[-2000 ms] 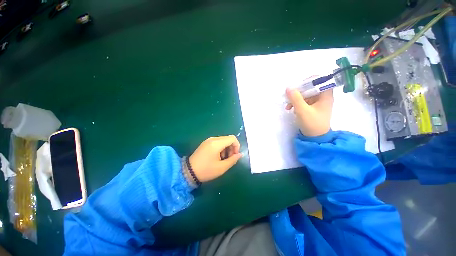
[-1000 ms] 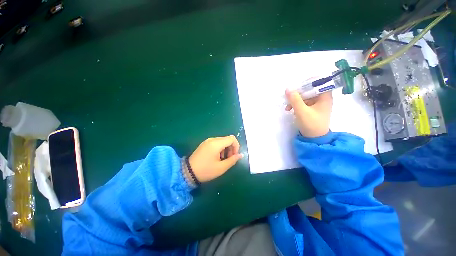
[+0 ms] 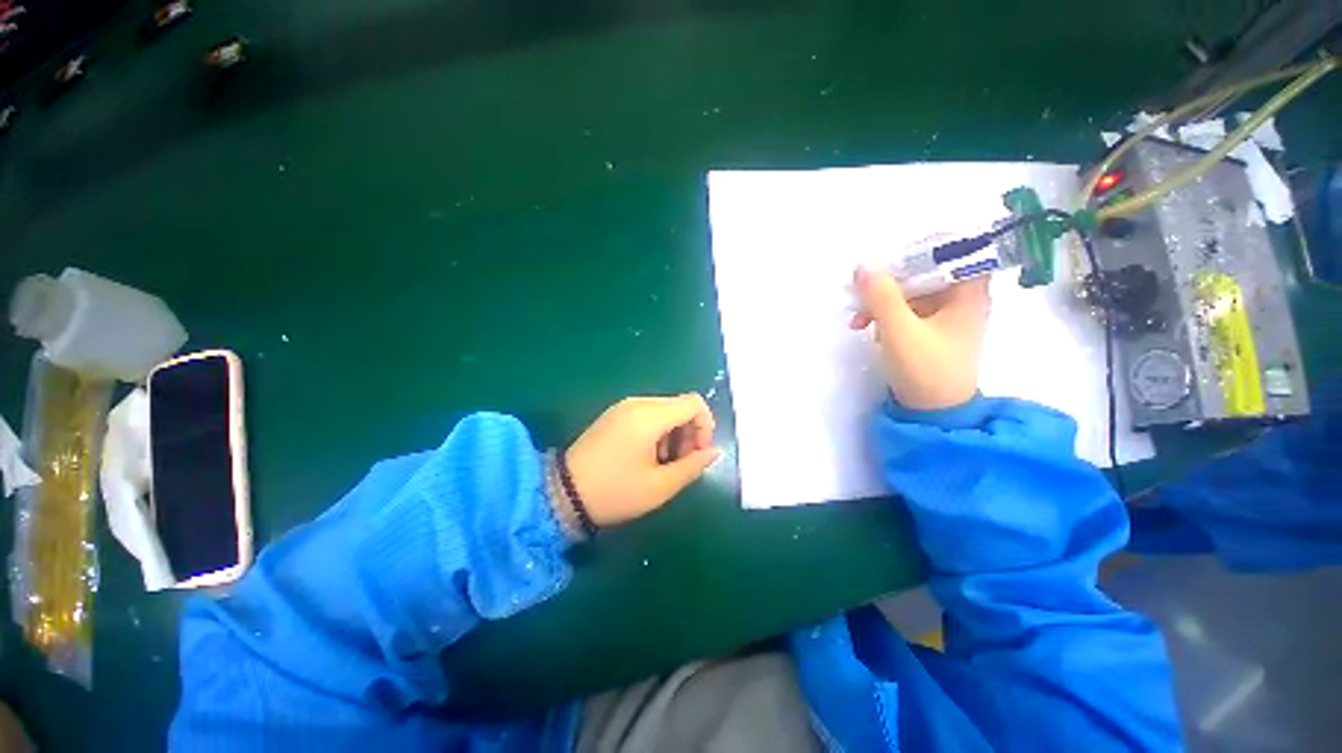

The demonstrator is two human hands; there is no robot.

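Note:
My right hand (image 3: 935, 338) holds the dispensing syringe (image 3: 957, 268) over the white paper sheet (image 3: 795, 368). The syringe lies slanted, its thin tip down to the left, mostly hidden by my fingers. The green winged adapter (image 3: 1030, 238) sits on its rear end, with a thin black cable beside it. My left hand (image 3: 636, 459) rests on the green bench just left of the paper, thumb and fingers curled towards each other. No object can be made out in it; the inside of the curl is dark.
The grey dispenser controller (image 3: 1200, 309) with a red light stands at right, yellowish hoses (image 3: 1222, 140) above it. At left lie a white bottle (image 3: 111, 327), a smartphone (image 3: 196, 468) on a white tissue, and a plastic bag (image 3: 62, 508). Small modules (image 3: 225, 56) lie far left.
The view has shifted slightly, so paper and controller appear a little lower and the paper further right. Both hands keep their poses; my right hand still holds the syringe.

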